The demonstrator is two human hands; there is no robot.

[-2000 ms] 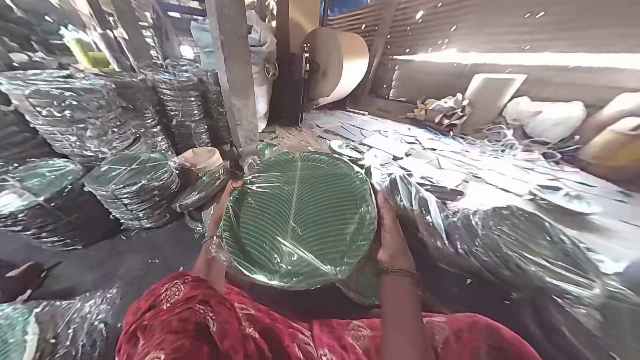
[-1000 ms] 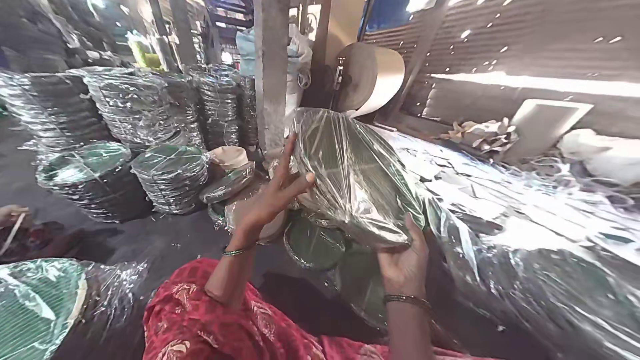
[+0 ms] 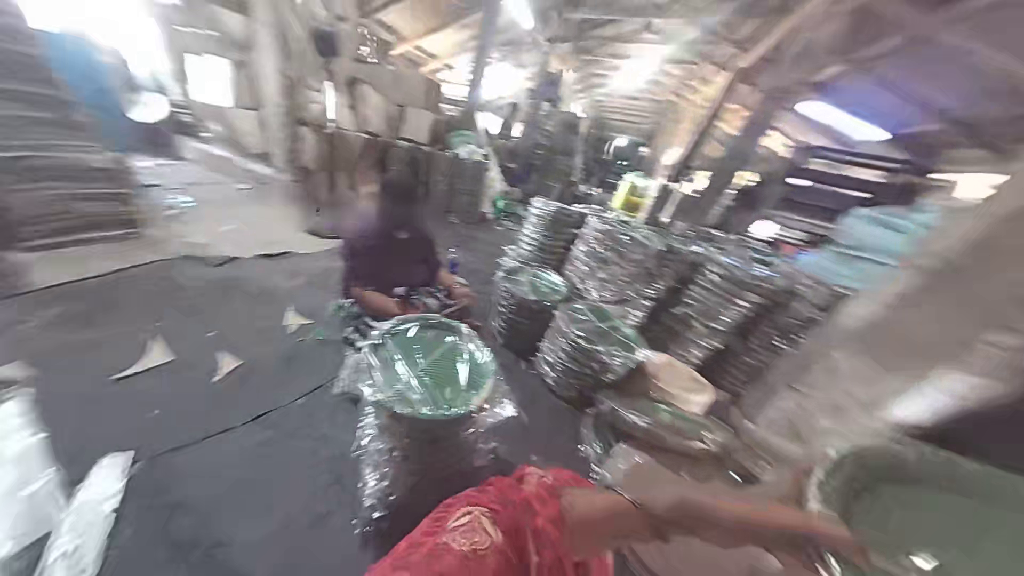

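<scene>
At the lower right, blurred, my left hand (image 3: pixel 816 532) is on the near rim of a round green plate (image 3: pixel 944 508), which the frame edge cuts off. It appears to grip that rim; how many plates lie beneath is hidden. My right hand is out of view. Left of my red-clothed knee stands a stack of green leaf-patterned plates (image 3: pixel 432 368) in clear, shiny plastic film. Another wrapped green bundle (image 3: pixel 672 424) lies tilted beyond my left forearm, touching a tan round piece (image 3: pixel 678 382).
Wrapped plate stacks (image 3: pixel 592 344) stand in rows ahead and to the right. A person (image 3: pixel 392 256) sits behind the near stack. Pale scraps (image 3: pixel 148 358) lie on the dark floor at left, near white sheeting (image 3: pixel 88 512). A post (image 3: pixel 864 344) leans across the right side.
The view has swung far to the left. One second ago both hands were at a film-wrapped plate bundle, the left with fingers spread; now only the left shows, at a green plate's rim.
</scene>
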